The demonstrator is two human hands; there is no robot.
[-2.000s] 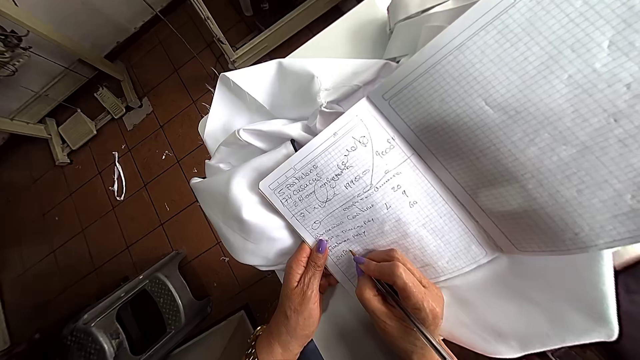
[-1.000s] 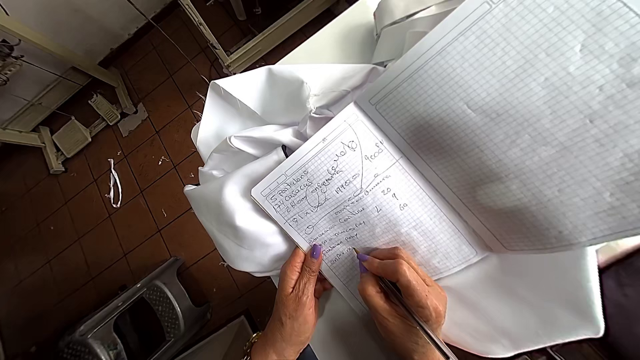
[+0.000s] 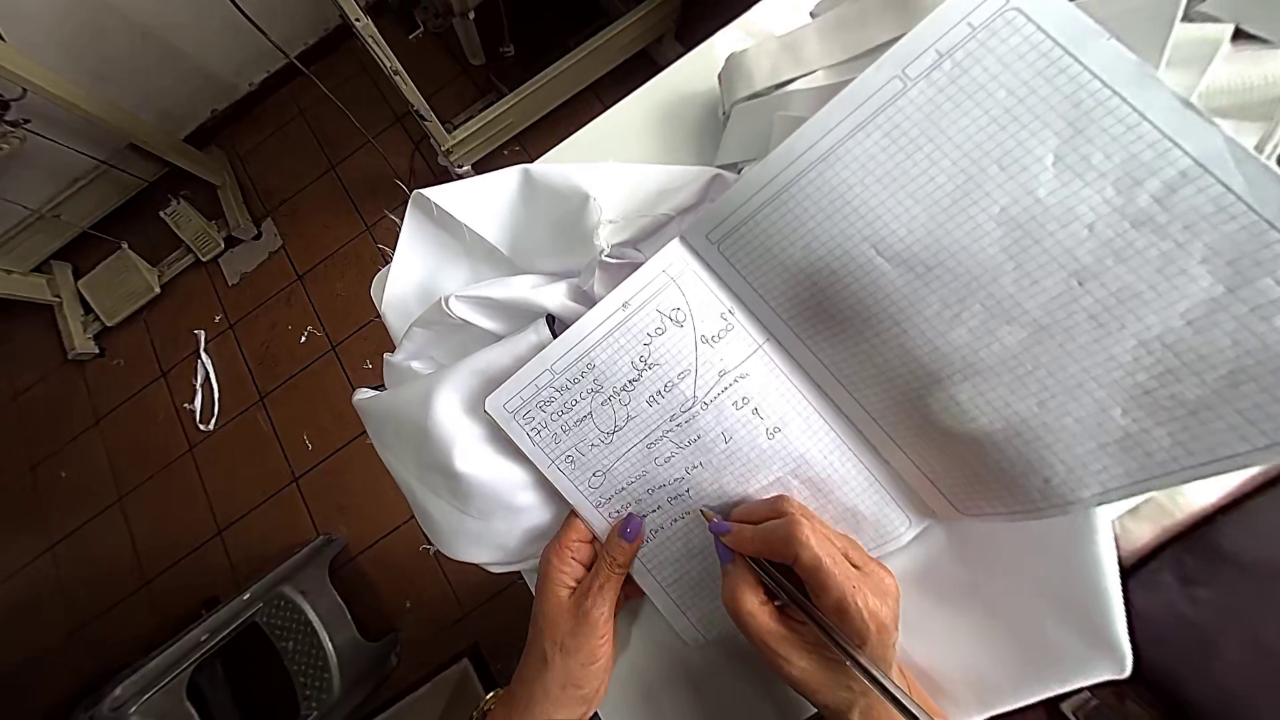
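A notebook with squared pages [image 3: 820, 470] lies open and tilted, its left page partly covered in handwriting and its right page blank. My left hand [image 3: 585, 610] grips the lower left edge of the written page, thumb on top and fingers underneath. In my right hand [image 3: 815, 590] is a pen [image 3: 830, 630], its tip on the page at the end of a lower handwritten line. White fabric [image 3: 470, 330] is bunched beyond the notebook's left edge, and more shows below it at the right.
White strips of material [image 3: 820, 80] lie on a white table [image 3: 640, 120] behind the notebook. A grey plastic stool [image 3: 310, 640] stands at lower left on the tiled floor [image 3: 340, 230]. Metal machine stands with a pedal [image 3: 120, 285] and a white scrap loop [image 3: 205, 380] are at the left.
A little more handwriting shows on the lowest line, and the pen tip has moved along it. My left hand keeps its hold on the page edge.
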